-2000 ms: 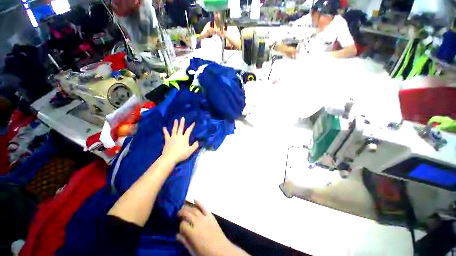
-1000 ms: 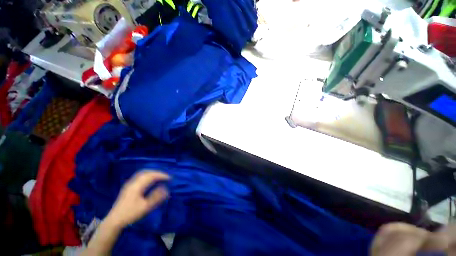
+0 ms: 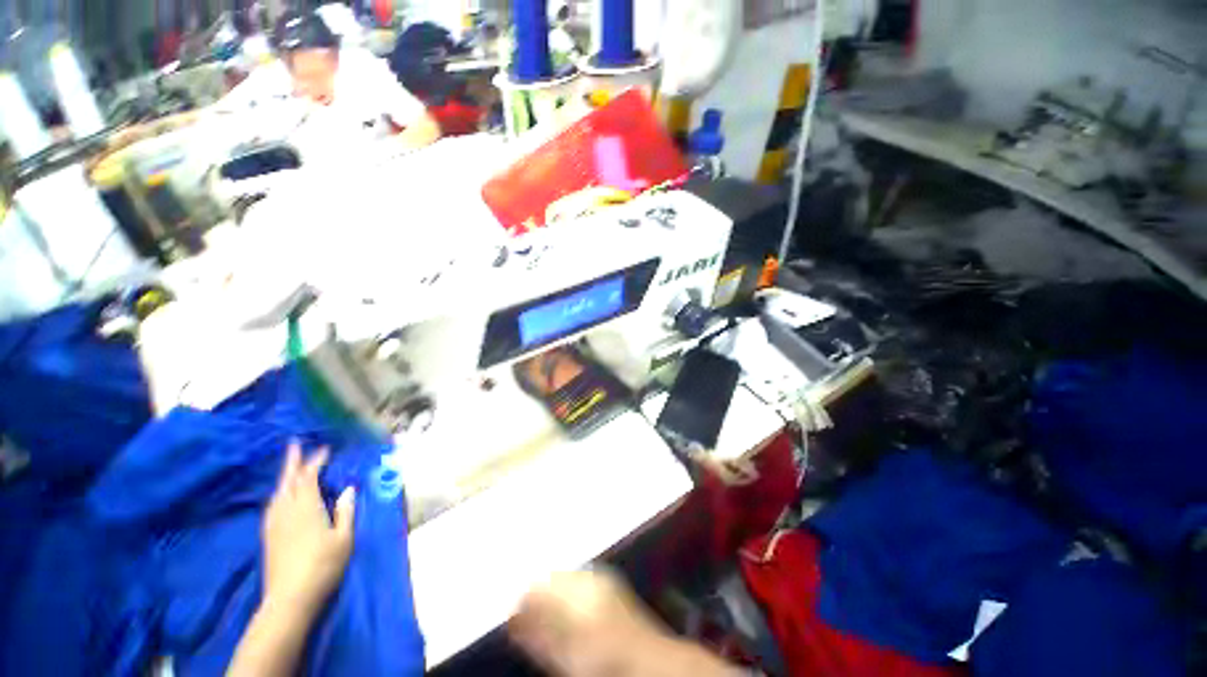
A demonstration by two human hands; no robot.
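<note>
A shiny blue garment piece (image 3: 199, 529) lies on the left part of the table, its right part by the green end of the white sewing machine (image 3: 450, 318). My left hand (image 3: 302, 536) rests on this fabric with its fingers apart. My right hand (image 3: 580, 622) is blurred near the table's front edge, right of the fabric; I cannot make out its fingers or anything in them. The presser foot and needle cannot be made out clearly. The blue control panel (image 3: 572, 311) is lit.
A dark phone (image 3: 699, 399) lies at the machine's right. A dark rectangular item (image 3: 569, 386) lies under the arm. A grey box (image 3: 810, 333) is at the table's right end. Blue pieces (image 3: 913, 556) lie over red cloth (image 3: 788, 582). Behind are a red folder (image 3: 582, 161) and a person (image 3: 318, 86).
The view has swung right. The blue fabric now lies on the table beside the machine's green end, with my left hand on it. My right hand is now at the table's front edge.
</note>
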